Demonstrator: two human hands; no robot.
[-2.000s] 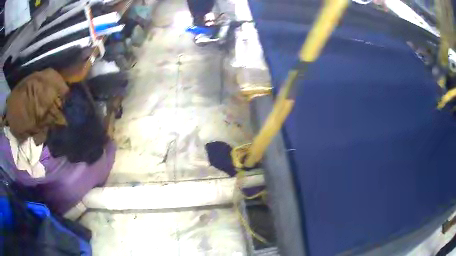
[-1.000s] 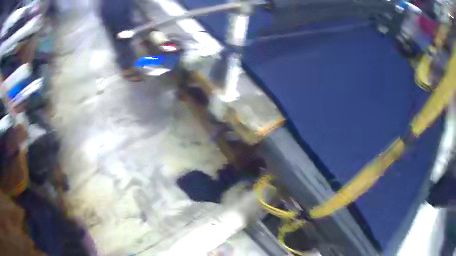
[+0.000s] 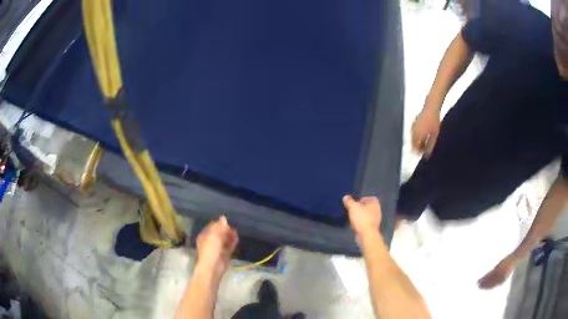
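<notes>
Navy fabric layers [image 3: 261, 93] lie spread on the grey table [image 3: 268, 227], with their near edge running just inside the table's edge. My right hand [image 3: 364, 215] is at the near right corner of the fabric, its fingers curled on the corner. My left hand [image 3: 216, 242] is curled into a fist at the table's near edge, below the fabric's edge. Nothing shows in it, and its inner side is hidden. Both bare forearms reach in from the bottom of the view.
A yellow cable bundle [image 3: 146, 168] with black ties hangs across the table's left part. A person in dark clothes [image 3: 504, 112] stands at the right, arms lowered. A dark patch [image 3: 134, 242] lies on the floor at the left. My shoe [image 3: 268, 296] shows below.
The view has swung so the fabric's near edge and right side now face me. Both my hands have come into view at the near edge. The person at the right has also come into view.
</notes>
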